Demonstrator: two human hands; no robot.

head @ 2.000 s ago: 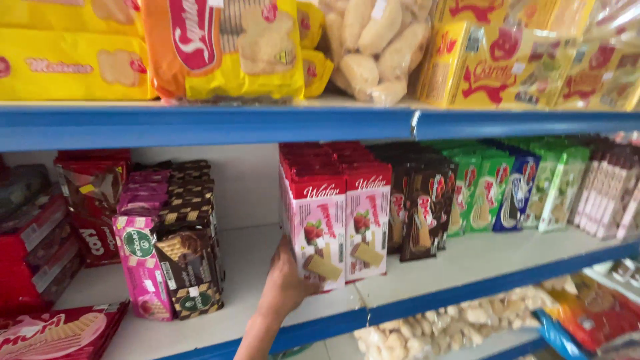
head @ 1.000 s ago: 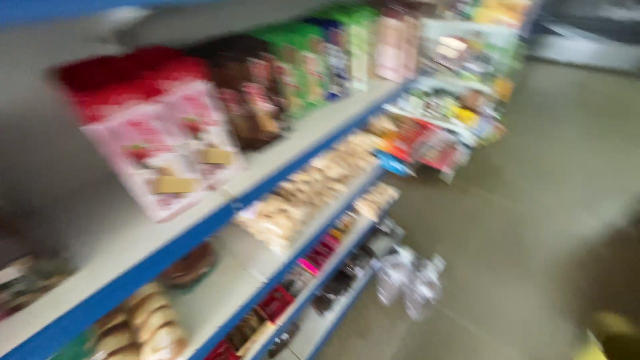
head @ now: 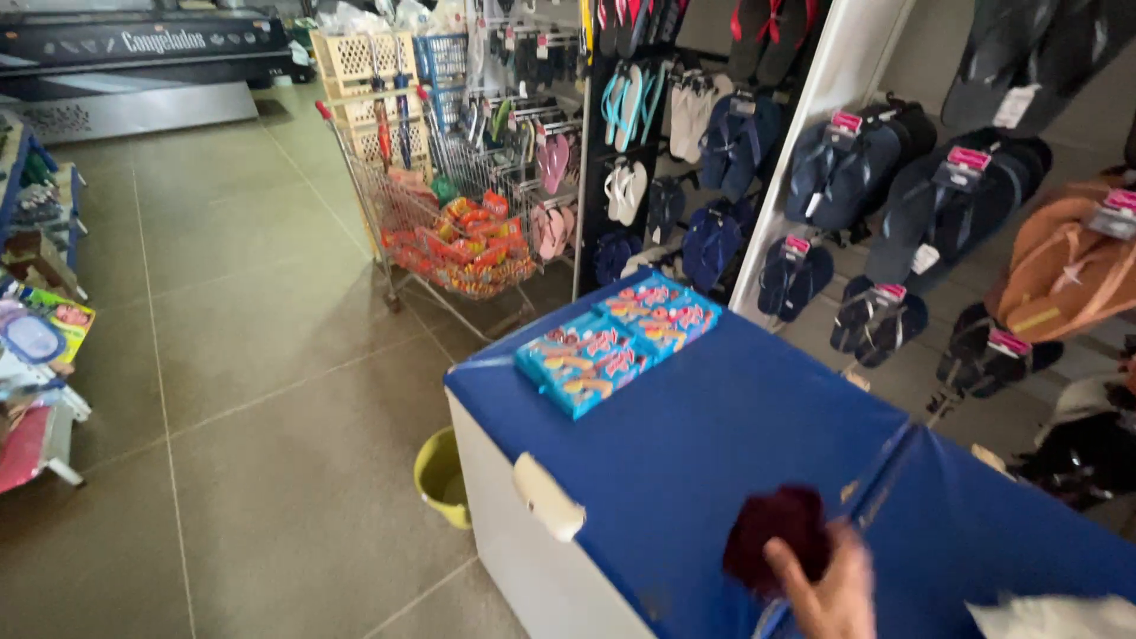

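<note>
My right hand [head: 825, 581] is at the bottom right, over the blue lid of a white chest freezer [head: 710, 435]. Its thumb overlaps a crumpled dark maroon cloth [head: 774, 540], and the fingers lie at the cloth's right edge. The hand is blurred, so whether it grips the cloth cannot be told. My left hand is out of view. Light-blue snack packs [head: 612, 342] lie flat at the far end of the lid. A whitish sheet or bag [head: 1056, 617] shows at the bottom right corner.
Racks of flip-flops [head: 954, 195] line the right side. A shopping cart [head: 444, 222] with red and orange packets stands beyond the freezer. A yellow-green bucket [head: 444, 479] sits on the tiled floor by the freezer. Shelves [head: 62, 204] stand at far left.
The view has swung from the wafer shelf to the freezer and the flip-flop racks. Two seconds ago a hand touched the pink wafer packs; now my right hand is at the maroon cloth.
</note>
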